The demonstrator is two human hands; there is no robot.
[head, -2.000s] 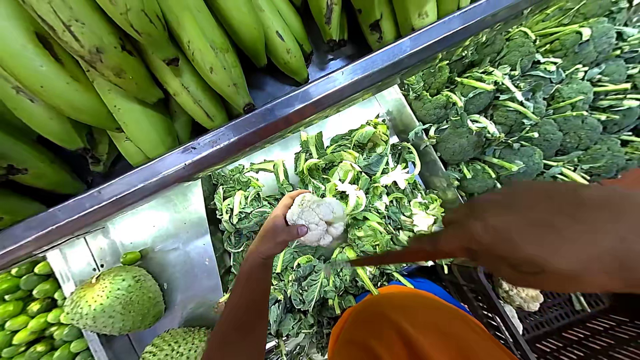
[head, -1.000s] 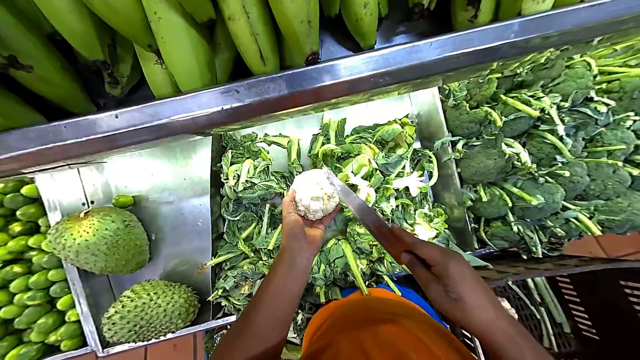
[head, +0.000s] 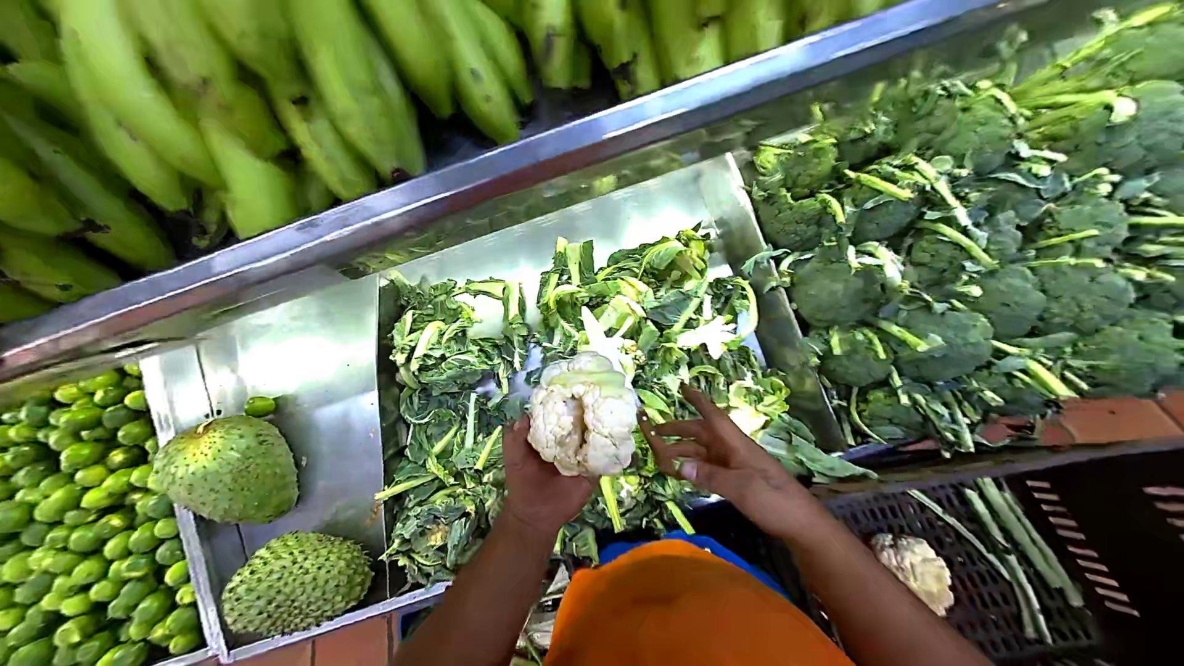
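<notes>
A whitish cauliflower head [head: 583, 413] rests in my left hand [head: 546, 481], whose palm and fingers support it from below and the left. Just right of the head is my right hand [head: 712, 449], its fingers spread and pointing toward it; nothing shows in it, and whether a fingertip touches the head I cannot tell. No knife is visible. Behind and under both hands lies a heap of cauliflower leaves and cut stalks [head: 453, 425] in a metal bin [head: 647, 208].
Green plantains [head: 342, 92] lie above a metal rail [head: 518, 157]. Broccoli [head: 934, 342] fills the right side. Two soursops [head: 227, 467] and small green fruits [head: 83, 518] are at left. A dark plastic crate [head: 980, 573] at lower right holds another cauliflower [head: 914, 572] and long stalks.
One second ago my right hand held a knife against the cauliflower; now its fingers are spread with no knife in view. The cauliflower has been turned, showing a cleft between its florets.
</notes>
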